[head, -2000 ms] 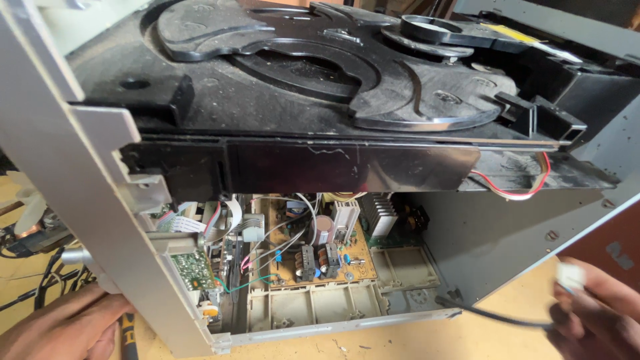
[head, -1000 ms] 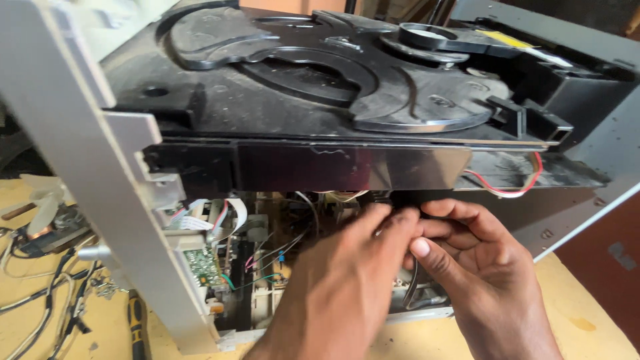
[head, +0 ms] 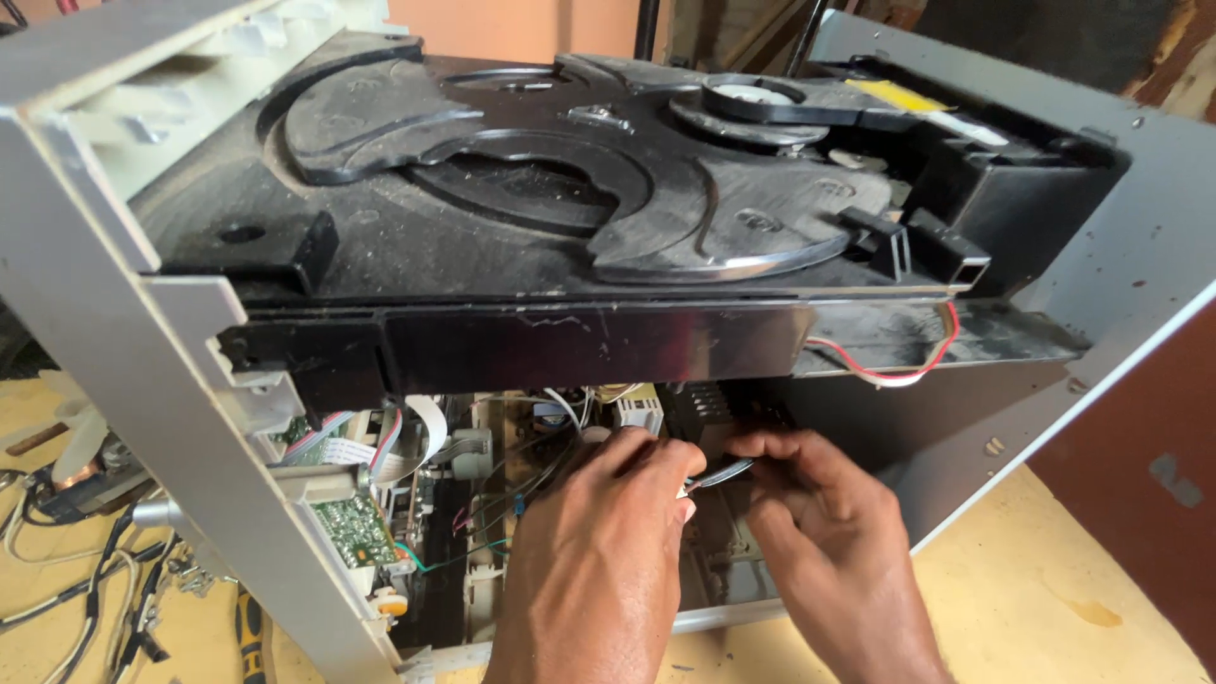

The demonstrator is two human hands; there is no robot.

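Observation:
Both hands are inside the lower opening of an audio unit with a dusty black disc changer mechanism (head: 456,228) on top. My left hand (head: 608,551) holds a small white connector (head: 683,491) between thumb and fingers, mostly hidden by them. From it a dark cable (head: 724,472) runs toward my right hand (head: 836,532), whose fingers are curled round its other side; whether they grip it is unclear. Behind my left hand lie a circuit board, thin wires and a white slotted part (head: 638,412). A small green circuit board (head: 353,530) sits at the left.
The grey front frame (head: 180,380) rises at the left and the metal side panel (head: 1064,256) at the right. A red and white wire (head: 888,380) hangs under the mechanism. Loose cables (head: 95,570) and a yellow-black tool handle (head: 250,636) lie on the table at the left.
Two seconds ago my hands were apart at the two sides, the right with a white connector; both then came together in the opening. The connector now shows at my left fingertips.

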